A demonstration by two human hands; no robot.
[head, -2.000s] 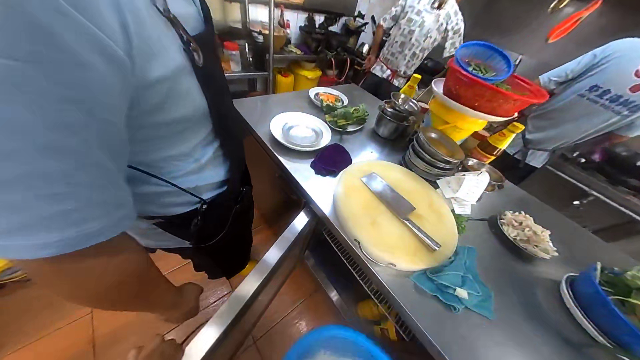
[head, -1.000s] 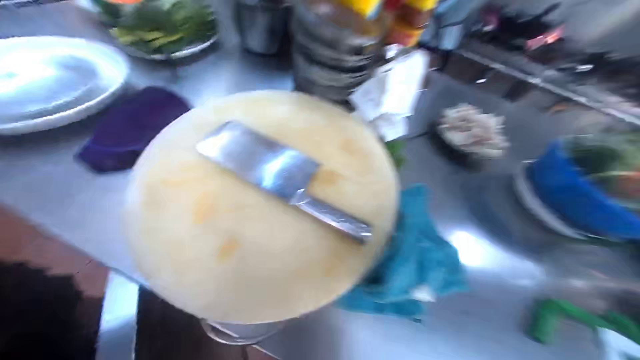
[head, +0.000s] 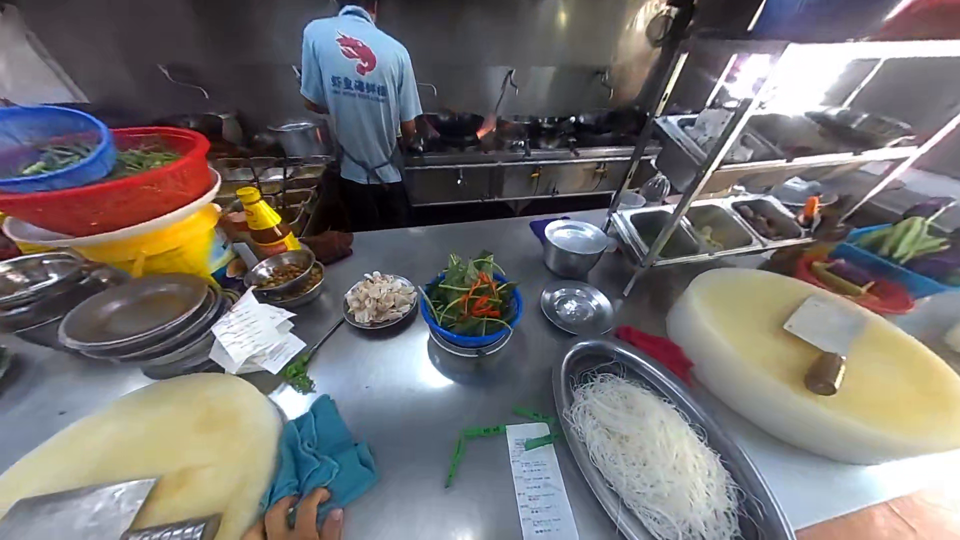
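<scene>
At the bottom edge, left of the middle, my left hand (head: 301,517) has its fingers on a teal cloth (head: 322,454), which is bunched against a round cutting board (head: 187,442). On that board lies a cleaver (head: 82,510), its handle beside my fingers. At the bottom right corner, a blurred bit of skin (head: 885,517) shows, likely my right arm; the hand itself is not visible. An oval metal tray (head: 562,390) of white rice noodles (head: 652,457) stands left of it. A paper slip (head: 540,480) with writing and green clips (head: 484,433) lie between tray and cloth.
A blue basket of greens (head: 471,296), a plate of pale sliced food (head: 381,300) and a metal pot (head: 574,247) stand ahead. Stacked bowls (head: 139,311) are left. A second cutting board (head: 810,360) with a cleaver (head: 825,330) is right, below a metal rack. A person (head: 360,97) stands at the stoves.
The view has swung right. My left hand has come into view on the teal cloth. The cleaver still lies on the round board.
</scene>
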